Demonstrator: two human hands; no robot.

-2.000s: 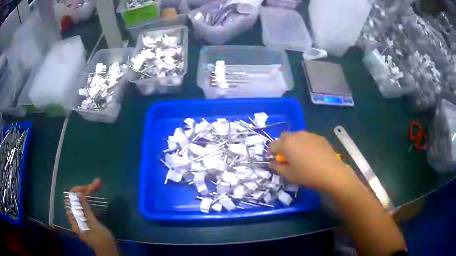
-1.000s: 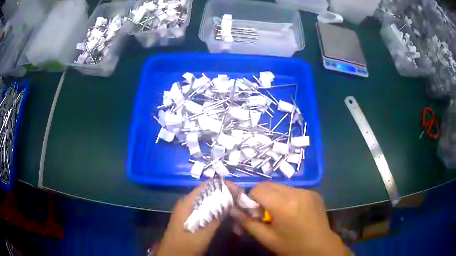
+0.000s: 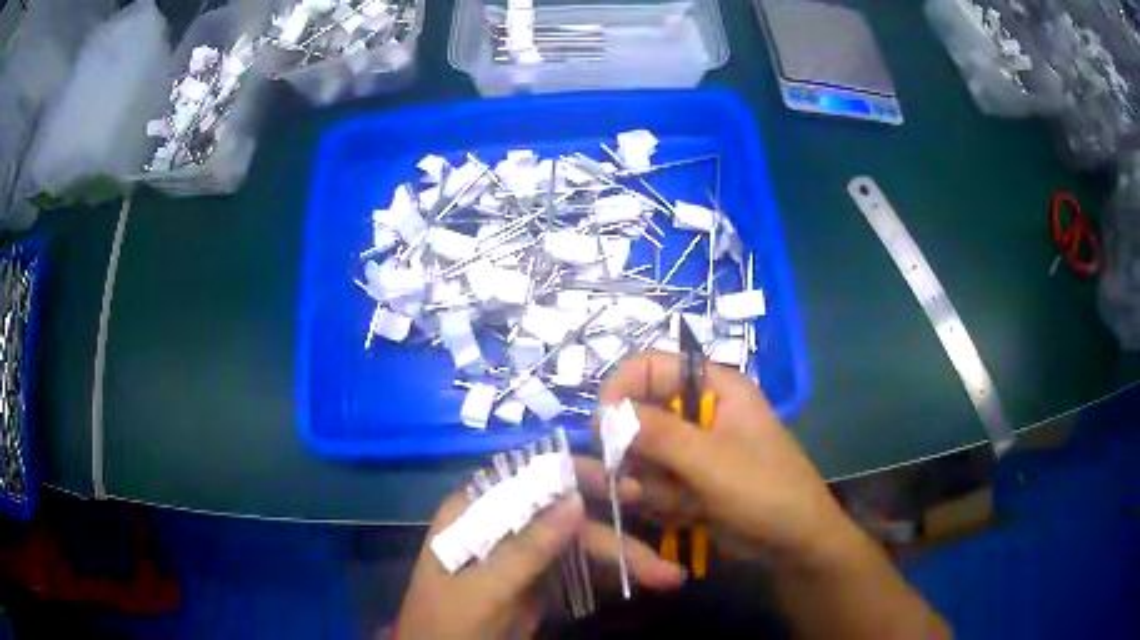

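Observation:
My left hand (image 3: 500,563) holds a row of several white-tagged metal pins (image 3: 506,506) side by side at the bottom centre. My right hand (image 3: 731,463) holds one tagged pin (image 3: 618,431) by its white tag, the rod pointing down, just right of the row. An orange-handled tool (image 3: 700,406) with a dark slim tip also lies in my right hand. The blue tray (image 3: 375,431) in front holds a heap of loose tagged pins (image 3: 500,281). My right hand overlaps the tray's lower right part.
A clear box (image 3: 650,56) with lined-up pins stands behind the tray. Clear tubs of tagged pins (image 3: 200,113) stand at upper left. A digital scale (image 3: 831,63), steel ruler (image 3: 931,306) and red scissors (image 3: 1073,234) lie right. A second blue tray (image 3: 15,488) is far left.
My right hand moved from the tray to beside my left hand, then slightly up; a single tagged pin now shows in it. My left hand came in from the left. The view has tilted down.

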